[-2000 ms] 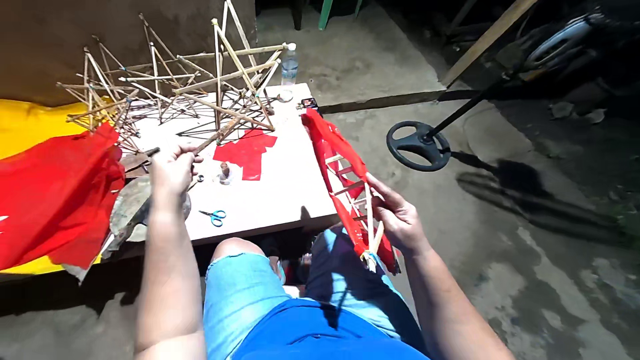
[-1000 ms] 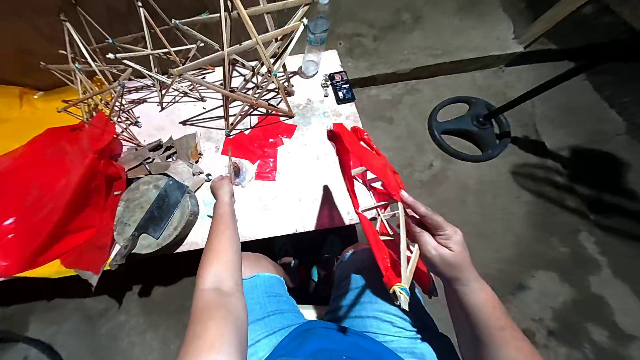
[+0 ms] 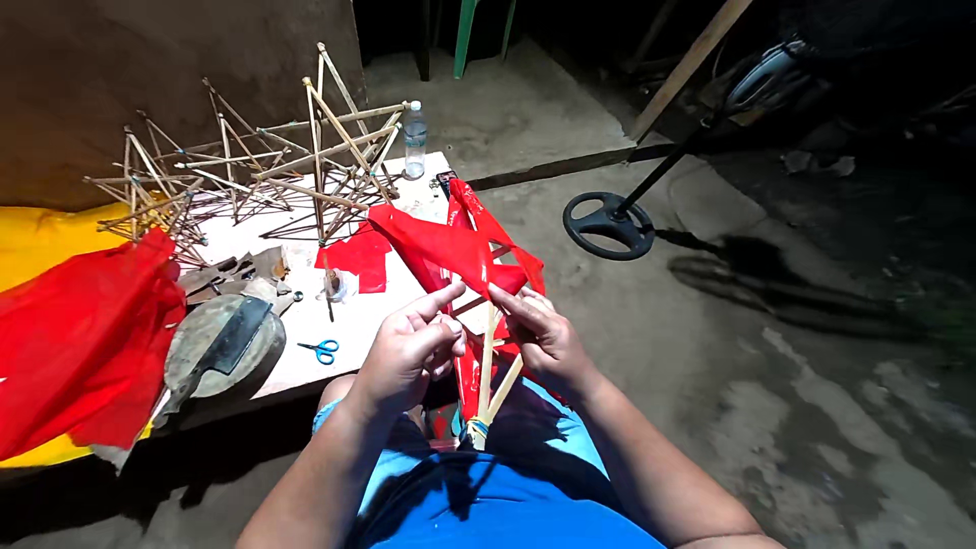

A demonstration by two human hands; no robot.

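Observation:
A frame of bamboo sticks (image 3: 486, 366), partly covered in red plastic sheet, rests across my lap and leans past the table's edge. Its sticks meet in a tied end near my shirt. Over the frame spreads a loose flap of red sheet (image 3: 450, 248). My left hand (image 3: 427, 335) has its index finger extended at the flap's lower edge; whether it pinches the sheet I cannot tell. My right hand (image 3: 541, 328) grips the sheet's edge beside a stick. On the table lie a red cut piece (image 3: 370, 259), blue-handled scissors (image 3: 324, 351) and a small container (image 3: 335, 286) with a thin stick.
Several bamboo star frames (image 3: 316, 152) stand at the back of the white table (image 3: 305, 381), beside a plastic bottle (image 3: 415, 141). A cleaver (image 3: 232, 339) lies on a round board (image 3: 267, 347) at left, near red sheeting (image 3: 84, 335). A steering wheel (image 3: 608, 226) is at right.
My left hand has moved from the small container to the frame on my lap. The loose red flap now spreads over the frame's upper part, and my right hand is higher on it.

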